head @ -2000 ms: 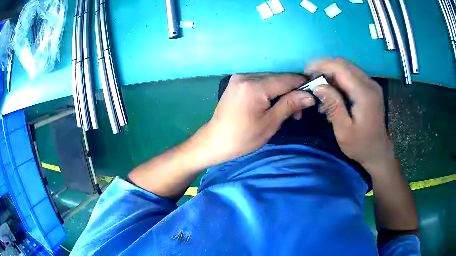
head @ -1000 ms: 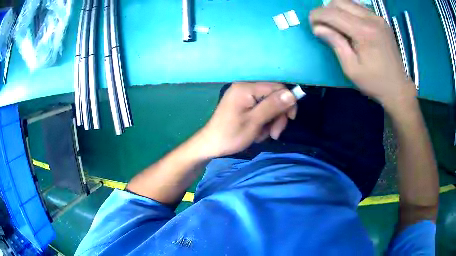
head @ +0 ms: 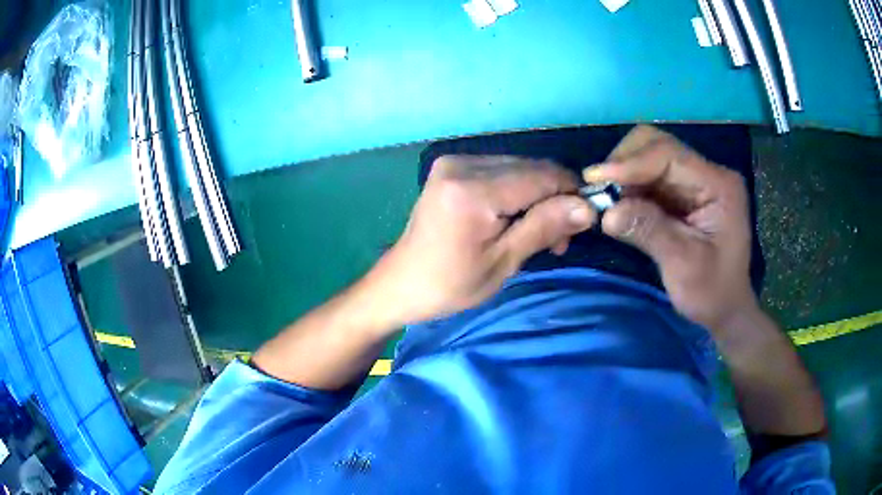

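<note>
My left hand (head: pixel 484 227) and my right hand (head: pixel 682 213) meet over the lap, fingertips close together. Between them is a small piece (head: pixel 602 198) with a bright white face and a dark edge, pinched between thumb and fingers of my left hand. My right thumb and forefinger touch its other side. Its exact shape is hidden by the fingers. Small white pieces (head: pixel 481 12) lie on the bench, and another lies beside the short tubes at the right (head: pixel 703 32).
A single tube (head: pixel 306 43) lies on the green bench (head: pixel 406 77). Long tubes (head: pixel 198 155) overhang its edge at left. Short tubes (head: pixel 762 58) and a tube bundle (head: pixel 867 34) lie at right. Crumpled clear plastic (head: pixel 63 92) is far left, above blue crates (head: pixel 58 358).
My right hand has come back from the white pieces on the bench to my left hand over the lap. The view has shifted slightly.
</note>
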